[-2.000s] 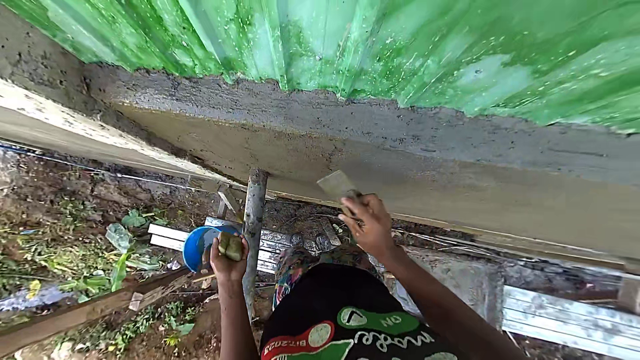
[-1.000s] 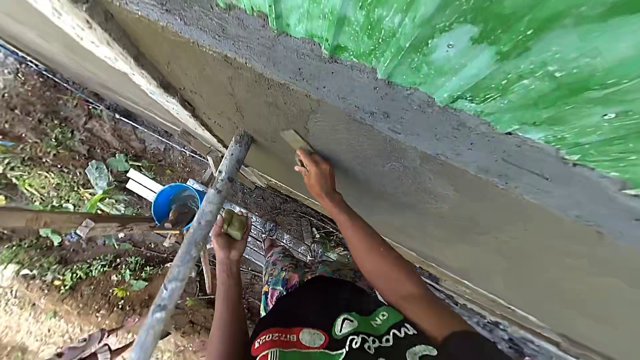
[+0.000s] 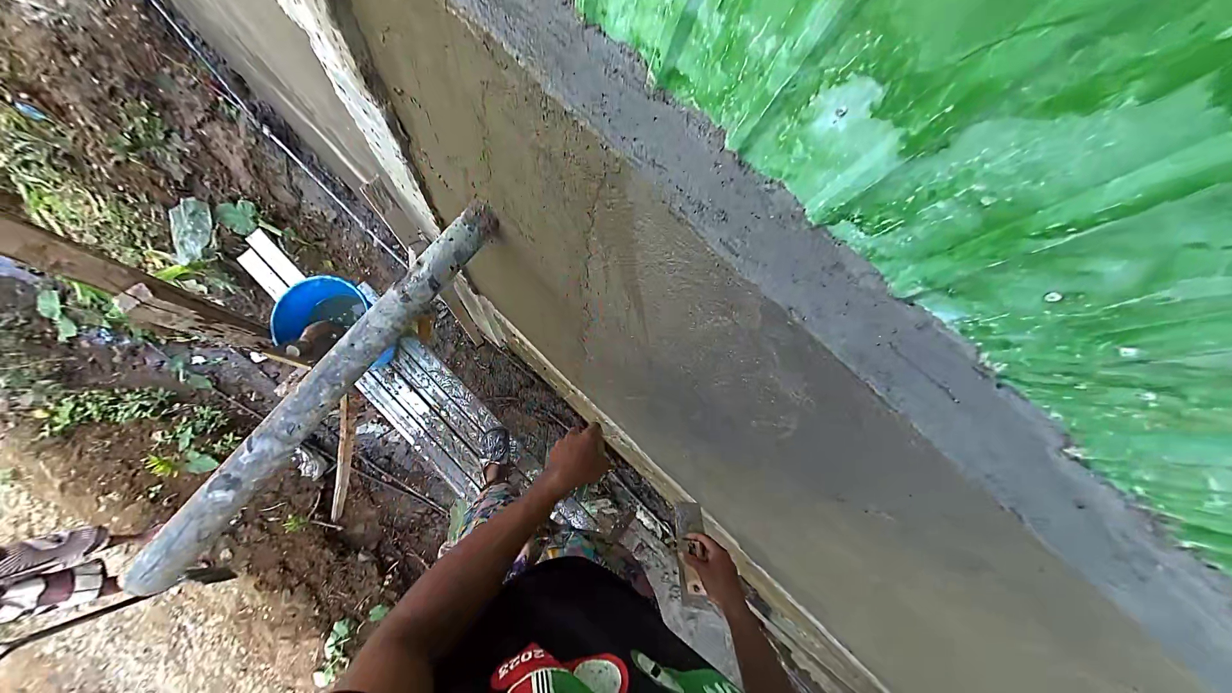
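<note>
My left hand (image 3: 577, 456) is closed in a fist near the lower edge of the plastered wall band (image 3: 712, 318); whether anything is inside it is hidden. To its right, my right hand (image 3: 714, 570) grips a small flat float (image 3: 688, 525) close to the lower ledge of the wall. Grey-brown mortar covers the band, smooth in parts and rougher around its middle. Above it runs a grey cement strip (image 3: 770, 269) with a ragged edge against green corrugated sheet (image 3: 982, 173). A blue bucket (image 3: 318, 298), partly behind a pole, holds water and something brown.
A mortar-spattered round pole (image 3: 318, 404) slants across the left side, its upper end by the wall. Ribbed metal planks (image 3: 428, 404) lie underfoot, with one of my feet (image 3: 496, 448) on them. A wooden beam (image 3: 125, 274) crosses at left. Another person's feet (image 3: 53, 568) show lower left.
My right hand has drawn back with the float from the wall's middle towards my body. My left hand has moved towards the wall; earlier it held a greenish sponge-like block. The view has turned.
</note>
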